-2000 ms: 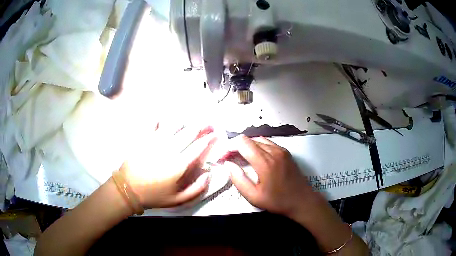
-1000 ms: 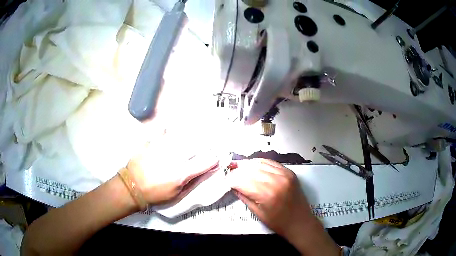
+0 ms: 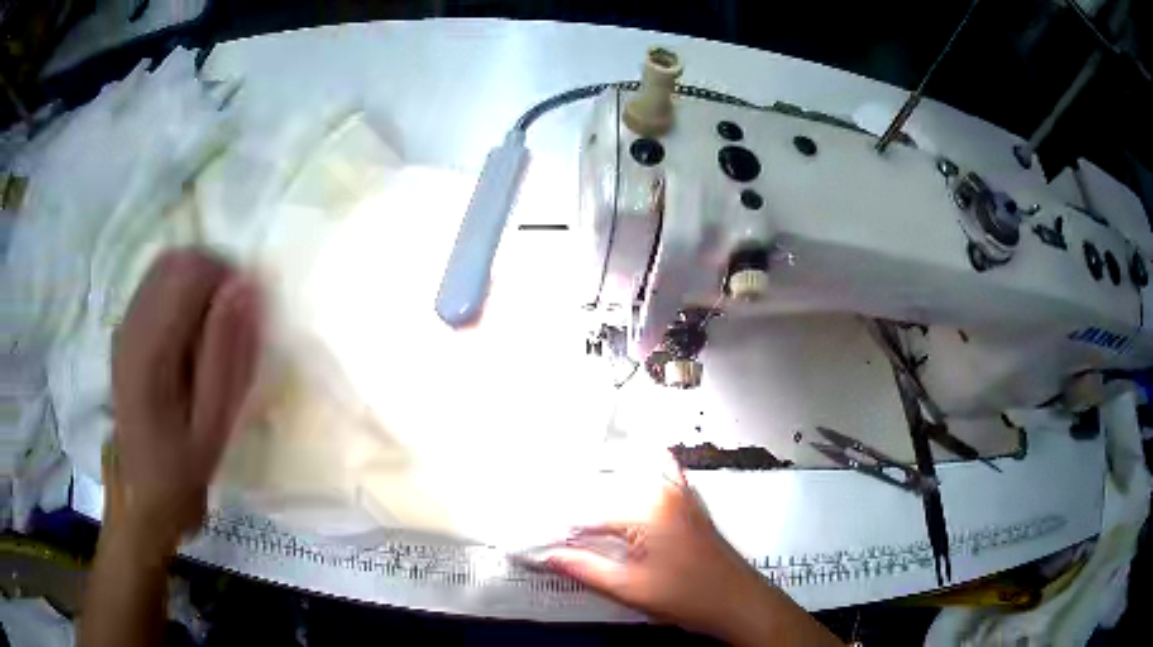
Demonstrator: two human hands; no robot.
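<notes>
A heap of white to cream cloth (image 3: 335,240) lies left of the sewing machine (image 3: 835,253). My left hand (image 3: 190,354) is blurred and over the left part of the heap; whether it grips cloth cannot be told. My right hand (image 3: 645,556) lies at the table's front edge, below the needle area, with its fingers pointing left. Its fingertips are at a small pale piece of cloth, but glare hides whether they hold it. The presser foot and needle area (image 3: 613,348) is partly washed out by light.
A blue-grey lamp bar (image 3: 481,234) hangs left of the machine head. Open snips (image 3: 872,458), a dark pointed tool (image 3: 967,436) and a black strip (image 3: 929,506) lie at the right. A printed ruler (image 3: 341,554) runs along the front edge. White cloth hangs at the lower right.
My left hand has left the cloth near my right hand and moved left and up to the heap. My right hand is lower in the picture. The camera view has shifted, showing more of the table's back.
</notes>
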